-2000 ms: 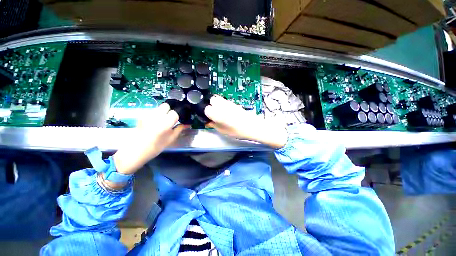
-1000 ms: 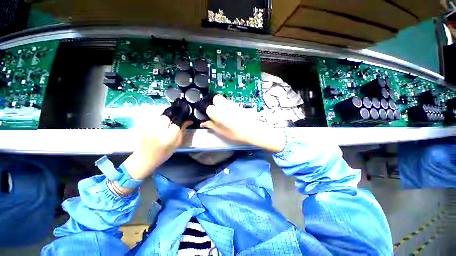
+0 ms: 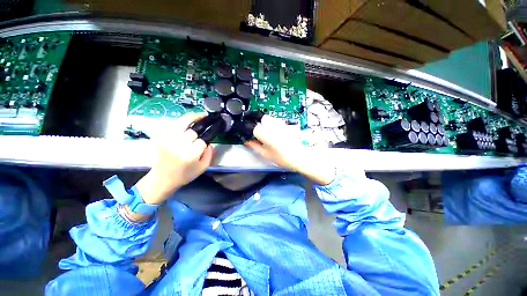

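Observation:
A green circuit board lies in front of me. A cluster of black capacitors with round grey tops stands upright near its middle. My left hand and my right hand meet at the board's near edge, one on each side of a capacitor at the near end of the cluster. Their fingertips are dark and close around it; whether they wear black covers or hold further capacitors is not clear. The capacitor's lower part and its seating are hidden. White printed circles show on the board left of the cluster.
A silver conveyor rail runs along the near side. Other boards lie left and right, the right one bearing capacitors. Whitish crumpled material fills part of a gap. Beyond are a black bin of small pale parts and brown cartons.
The view has shifted slightly. Both hands stay at the near end of the cluster, and their dark fingertips have changed angle around the capacitor. The standing capacitors behind look the same.

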